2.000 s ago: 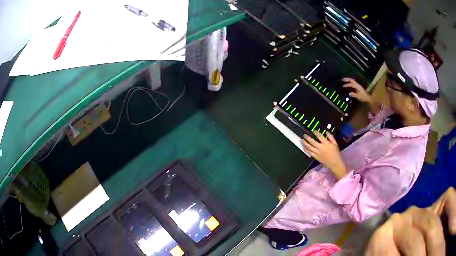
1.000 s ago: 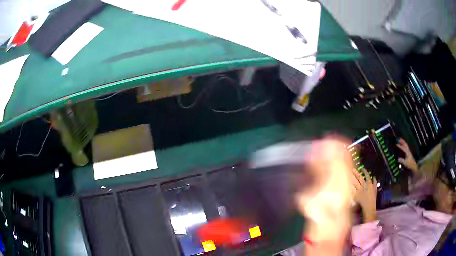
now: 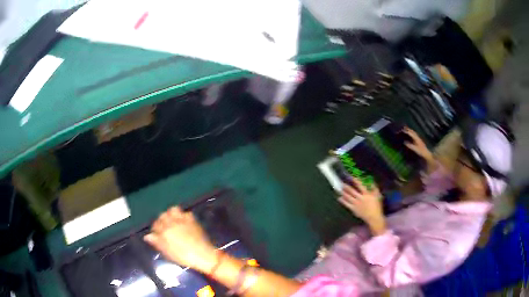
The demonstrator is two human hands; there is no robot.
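Note:
The black phone tray (image 3: 78,272) lies at the lower left, cut off by the bottom edge. Phones with bright glare, one of them this phone (image 3: 136,285), lie in it, and two orange corner marks show. My right hand (image 3: 180,238) reaches in from the lower right over the tray's middle, fingers bent and blurred. I cannot tell whether it touches or holds anything. It hides part of the tray and phones. My left hand is not in view.
A tan card with a white strip (image 3: 95,203) lies behind the tray. A green shelf (image 3: 145,72) with paper sheets runs above. A person in pink (image 3: 423,238) works at another tray (image 3: 377,154) at right. A fan (image 3: 37,185) stands left.
The view has swung and tilted. My right hand came from the lower right, held a blurred dark object one second ago, and is now further left over the tray, with that object no longer visible.

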